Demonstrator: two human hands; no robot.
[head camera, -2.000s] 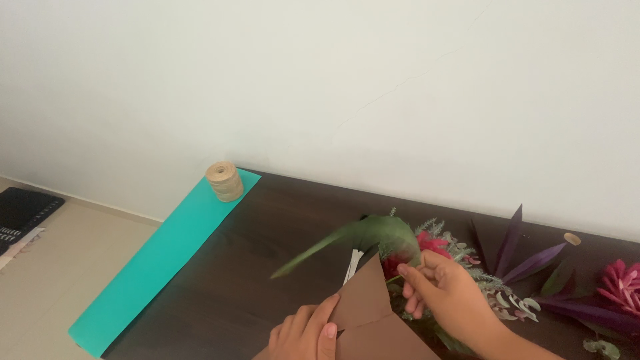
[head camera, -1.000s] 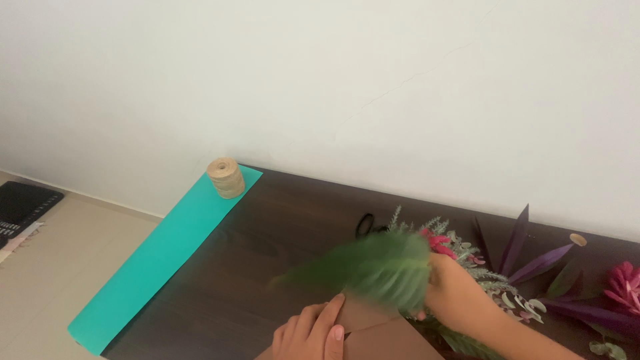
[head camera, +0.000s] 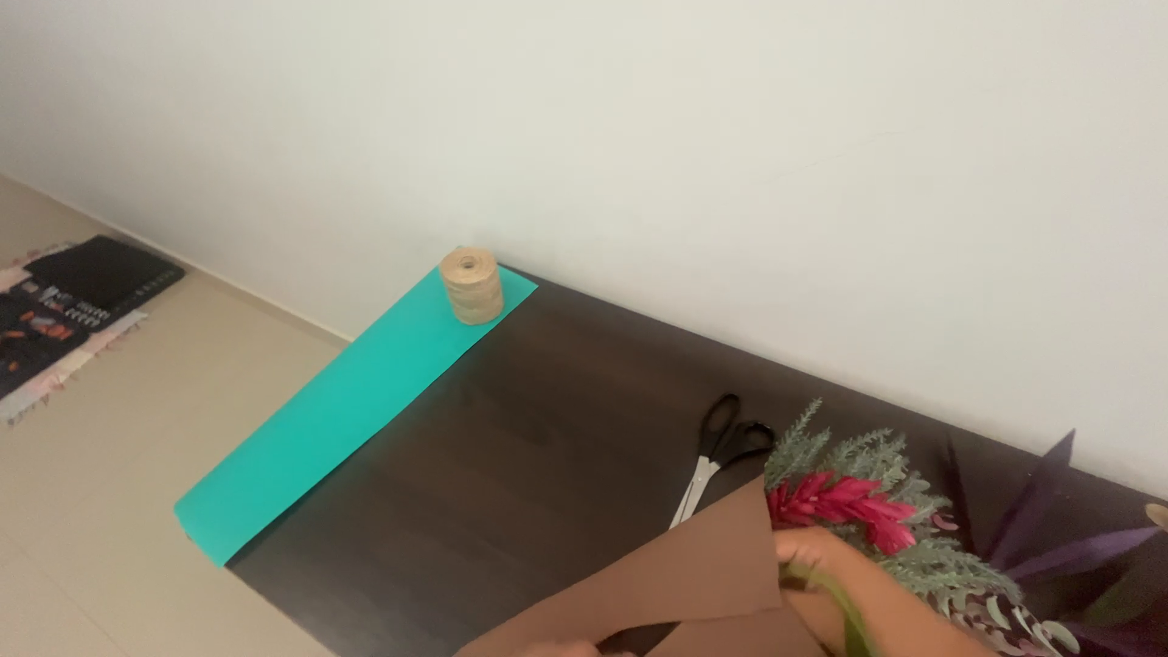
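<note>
A sheet of brown wrapping paper (head camera: 657, 566) lies folded at the bottom centre, open toward the right. My left hand (head camera: 570, 649) shows only as a sliver at the paper's lower edge; its grip is hidden. At the paper's right opening is my right hand (head camera: 808, 557), its fingers partly behind the paper, with a green leaf or stem (head camera: 849, 607) beside it; whether it holds this I cannot tell. A red flower (head camera: 844, 504) and grey-green foliage (head camera: 940, 557) lie just behind the right hand. Black-handled scissors (head camera: 716, 452) rest beyond the paper.
A teal paper strip (head camera: 347, 411) lies along the dark wooden table's (head camera: 538, 411) left edge, with a twine spool (head camera: 473, 287) standing on it. Purple leaves (head camera: 1049, 538) spread at the right. A white wall rises behind; a dark patterned mat (head camera: 82, 292) lies on the floor at left.
My right hand has brought the large green leaf down from above the paper to its right opening. The scissors, partly covered before, now show. My left hand has gone mostly out of view.
</note>
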